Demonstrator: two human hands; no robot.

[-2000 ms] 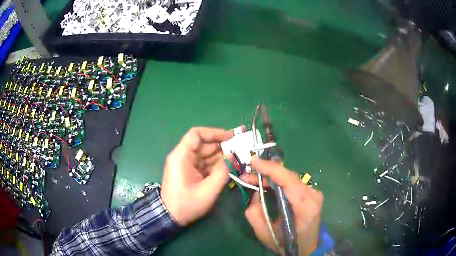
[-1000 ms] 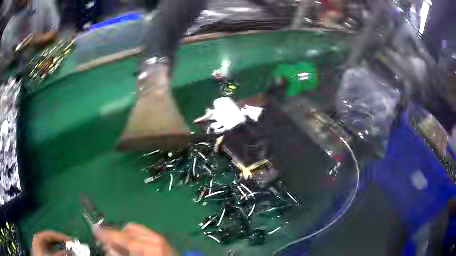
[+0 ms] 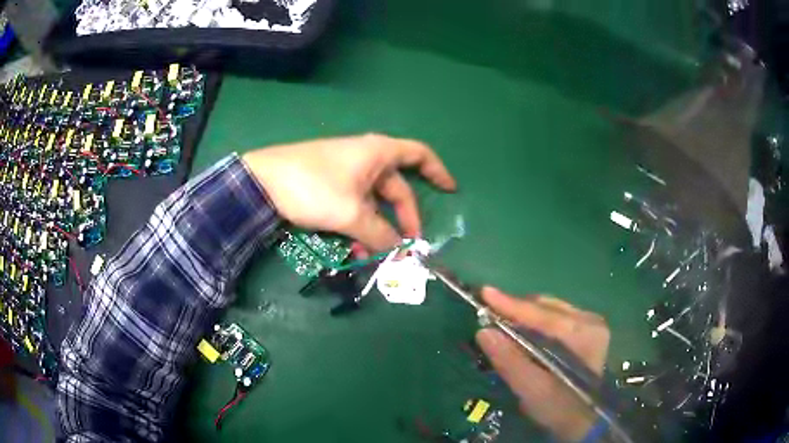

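Observation:
The white housing (image 3: 403,280) lies at mid-bench. My left hand (image 3: 355,186) reaches over it from the left, thumb and a finger pinching at its upper edge, where the leads meet it; the other fingers are spread. A green lead runs left to a green circuit board (image 3: 310,253), partly under my left wrist. My right hand (image 3: 549,350) holds the soldering iron (image 3: 519,336), its tip touching or close to the housing's upper right edge. A wisp of smoke rises there. Whether the fingers grip the housing or only a lead is unclear.
A board with a yellow block (image 3: 237,355) lies below my left sleeve, another (image 3: 477,410) at the bottom. Rows of boards (image 3: 78,147) fill the black mat at left. A black tray (image 3: 186,48) of white pieces is at top left. Scrap leads (image 3: 662,324) and a nozzle (image 3: 692,147) are at right.
The view has swung back from the right side of the bench. Compared with two seconds ago, the housing rests lower, my left hand is above it, and the iron points up-left to it.

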